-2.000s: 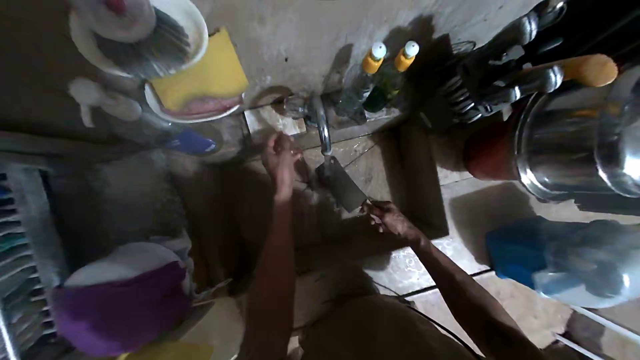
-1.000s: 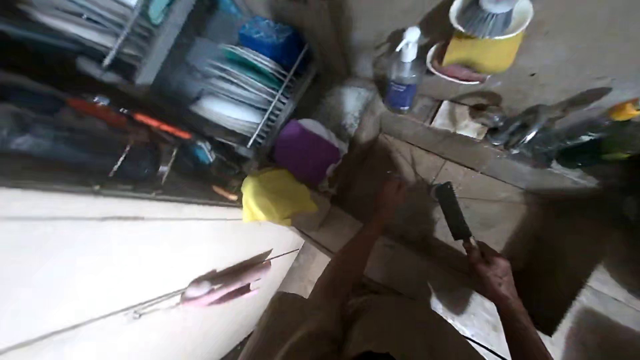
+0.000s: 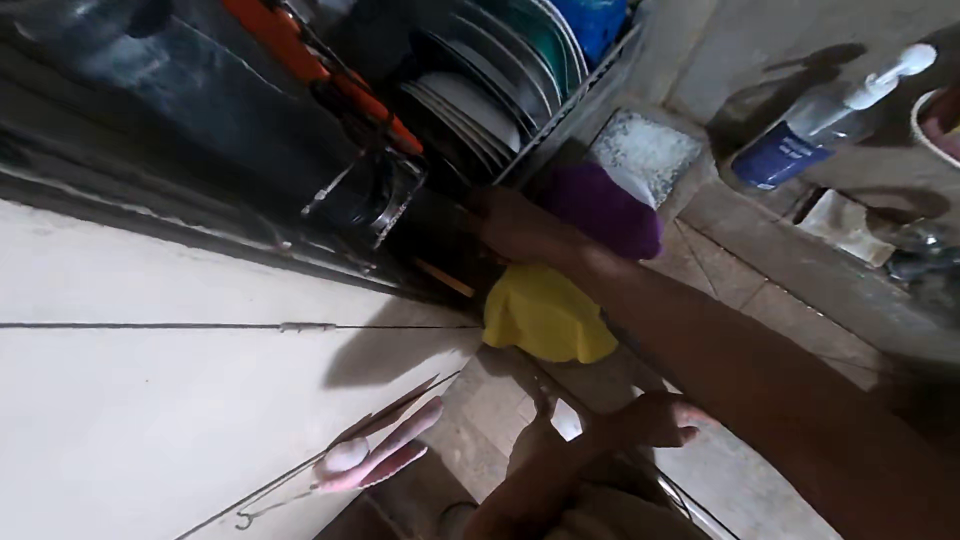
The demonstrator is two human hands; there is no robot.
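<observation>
My right hand [image 3: 502,217] reaches across to the dark space at the near end of the dish rack [image 3: 566,105]. Its fingers are in shadow, and whatever they hold or touch is hidden; no cleaver can be made out. Beside the wrist are a purple cloth [image 3: 604,210] and a yellow cloth [image 3: 547,315]. A thin wooden stick or handle [image 3: 444,277] lies just left of the yellow cloth. Low in the view, close to my body, my left hand [image 3: 664,420] has its fingers slightly apart and nothing visible in it.
Plates [image 3: 480,97] stand in the rack, near an orange-handled object [image 3: 285,45]. A spray bottle [image 3: 795,142] stands on the ledge at the upper right, behind a pale block [image 3: 847,225]. Pink items [image 3: 382,457] hang on a cord along the white wall.
My right hand, earlier holding a cleaver over the basin, has moved left to the rack. My left hand has come back from the basin toward my body. The view has swung left.
</observation>
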